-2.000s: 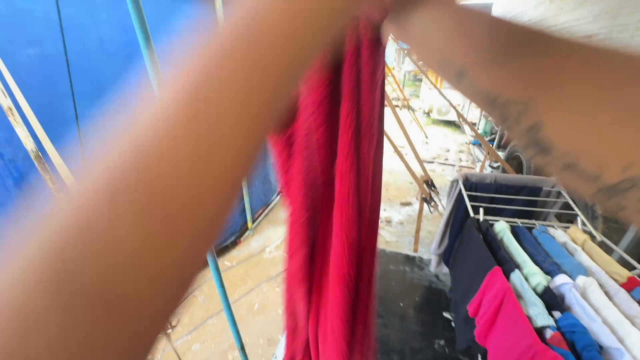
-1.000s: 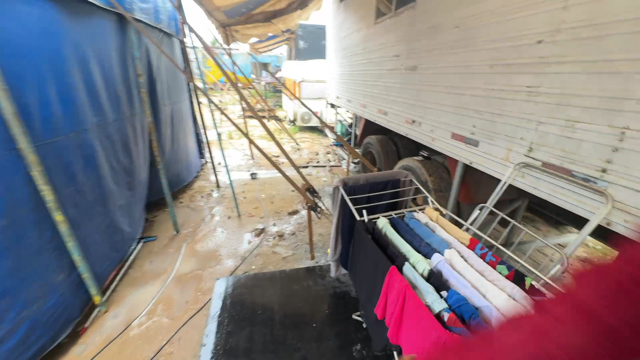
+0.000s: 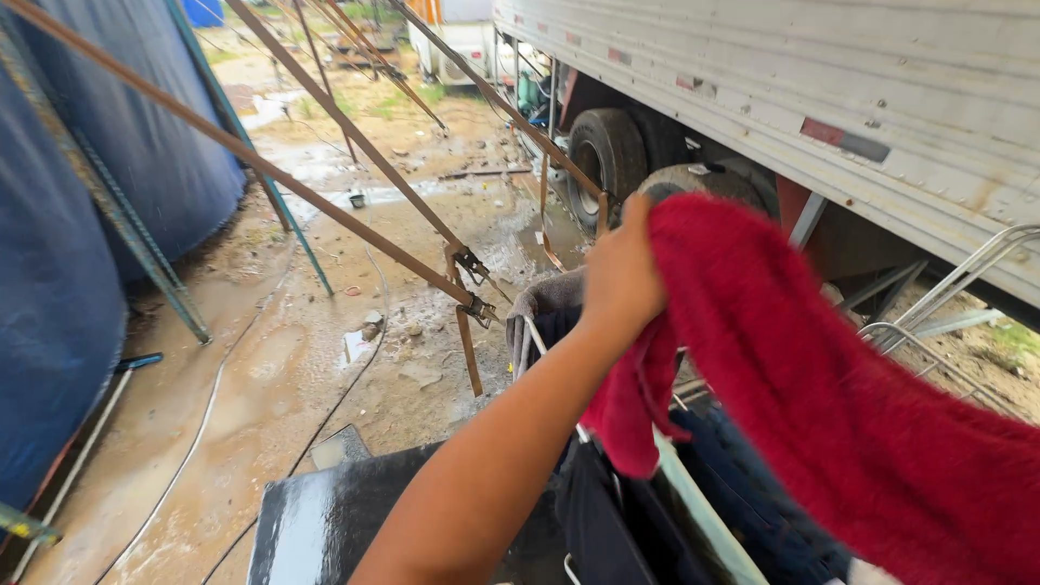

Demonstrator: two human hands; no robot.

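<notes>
My left hand [image 3: 621,276] reaches up over the drying rack and grips one end of a red towel [image 3: 780,349]. The towel stretches from that hand down to the lower right edge, with a shorter end hanging below my fingers. My right hand is out of view. Beneath the towel, the metal drying rack [image 3: 934,357] holds dark garments [image 3: 601,504], a pale green cloth [image 3: 699,504] and a grey cloth [image 3: 532,305] at its far end. The towel covers much of the rack.
Brown ratchet straps [image 3: 357,219] slant down beside the rack. A white corrugated trailer [image 3: 812,73] with tires [image 3: 605,158] stands at right, a blue tarpaulin wall [image 3: 138,122] at left. Cables [image 3: 211,406] cross the wet ground near a black platform [image 3: 374,504].
The red towel, only a corner of which showed one second ago, now spans the right side over the rack. My left hand has come into view gripping it.
</notes>
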